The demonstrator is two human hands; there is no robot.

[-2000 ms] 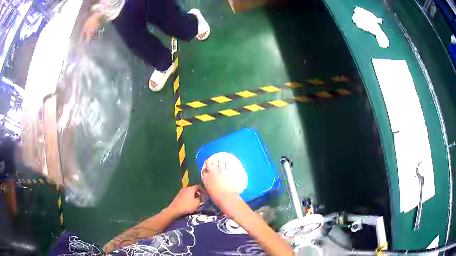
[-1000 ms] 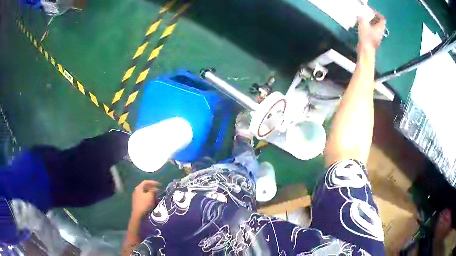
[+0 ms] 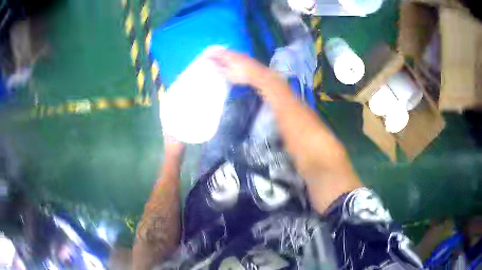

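Note:
A white canister [image 3: 194,103] lies tilted over the near edge of the blue stool [image 3: 195,32], toward my body. My right hand [image 3: 235,66] is on its upper right end, with the fingers over the white surface. My left hand [image 3: 174,145] is at the canister's lower left side, and its fingers are mostly hidden behind it. The picture is blurred and the canister is overexposed, so its end face shows no detail.
An open carton [image 3: 415,124] with several white canisters stands on the green floor at the right. Another white canister [image 3: 348,67] lies beside it. A brown carton [image 3: 459,58] is at the far right. Yellow-black tape [image 3: 87,105] runs across the floor at the left.
My right hand has come back from the green bench to the canister. My left hand has moved up to the canister's side. The view has turned, and the open carton now shows at the right.

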